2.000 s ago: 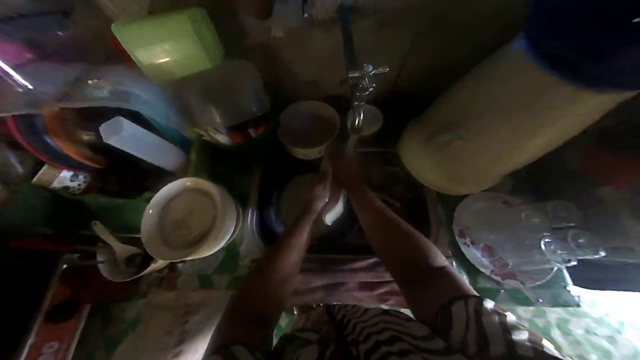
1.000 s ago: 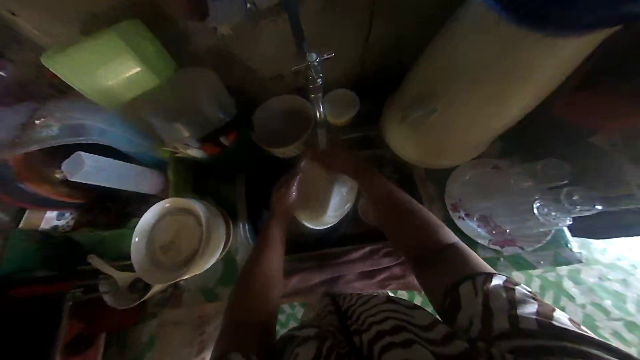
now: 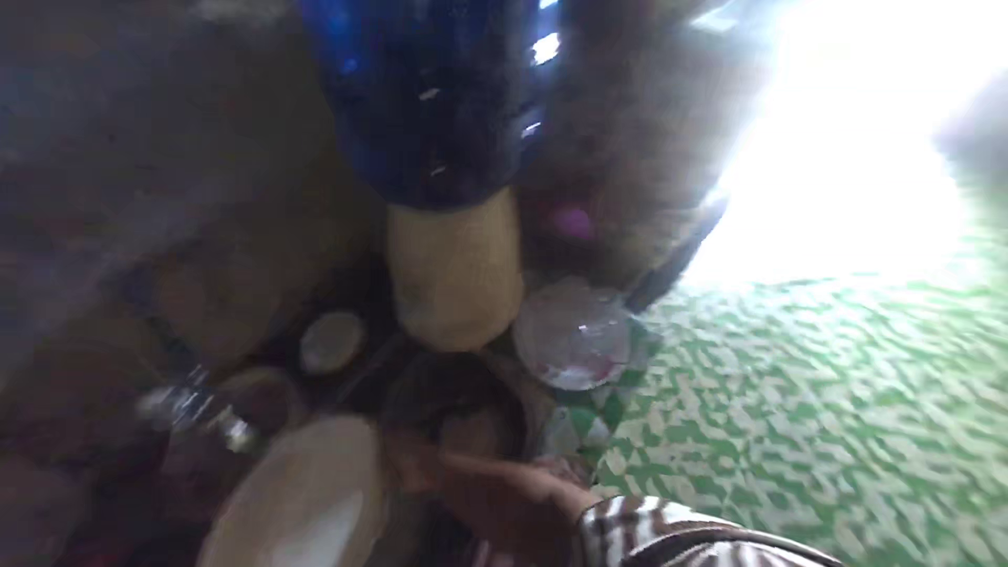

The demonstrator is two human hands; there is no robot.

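A pale oval dish stands tilted at the lower left of the view. My right hand is at the dish's right edge and appears to hold it, though blur and shadow hide the fingers. The right forearm comes in from a striped sleeve at the bottom. My left hand is out of view. To the left of the dish is a metal faucet. A bowl sits dimly behind it, and a small round pale container lies farther up.
A large cream container with a dark blue upper part stands beyond the sink area. A floral plate with clear glassware on it is to its right. Green and white patterned flooring spreads at the right, below a bright opening.
The view has swung strongly to the right. My left hand, seen at the dish one second ago, has left the view. The dish came into sight between the two earlier frames.
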